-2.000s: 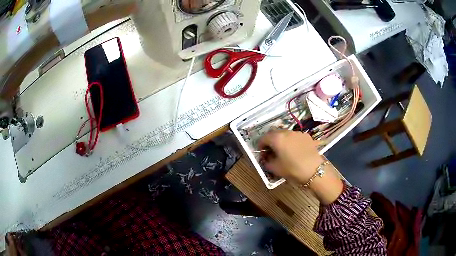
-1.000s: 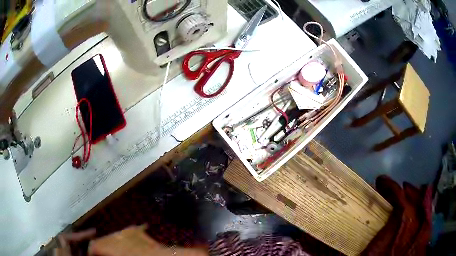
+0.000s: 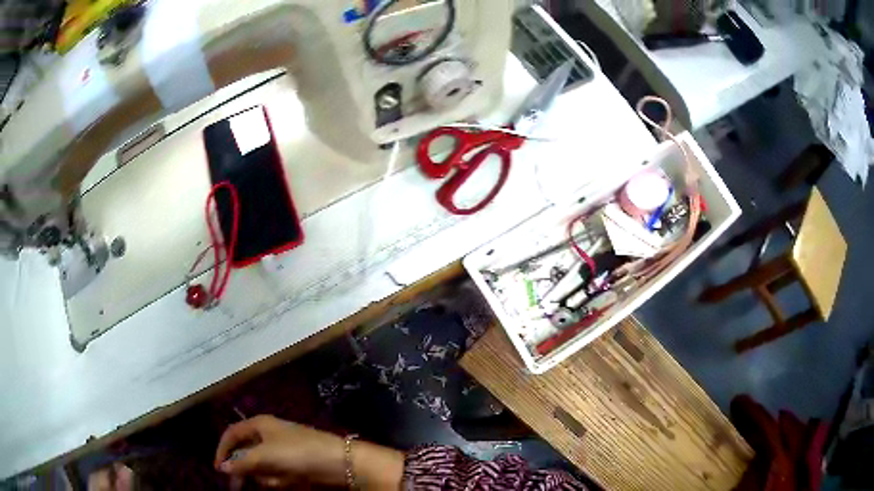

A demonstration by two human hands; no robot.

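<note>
My right hand (image 3: 283,451) is over the dark lap below the table edge, thumb and fingers curled close together. Something tiny may be at the fingertips, but it is too small to name. My left hand (image 3: 111,479) is only a blurred bit at the bottom left edge, mostly cut off. The white accessory tray (image 3: 625,309) stands at the table's right end, away from both hands. It holds a pink-lidded pot (image 3: 646,193), a folded white piece (image 3: 628,236), beige-pink cord, a slim red stick and a small silver disc.
Red-handled scissors (image 3: 476,171) lie left of the tray. A black phone (image 3: 255,197) with a red cord lies on the sewing machine (image 3: 326,91) bed. A slatted wooden stool (image 3: 613,403) stands below the tray. Another stool (image 3: 819,251) is at right; scraps lie on the floor.
My right hand was in the tray's near end two seconds ago; it has left the tray and is now over the lap. The view has also shifted.
</note>
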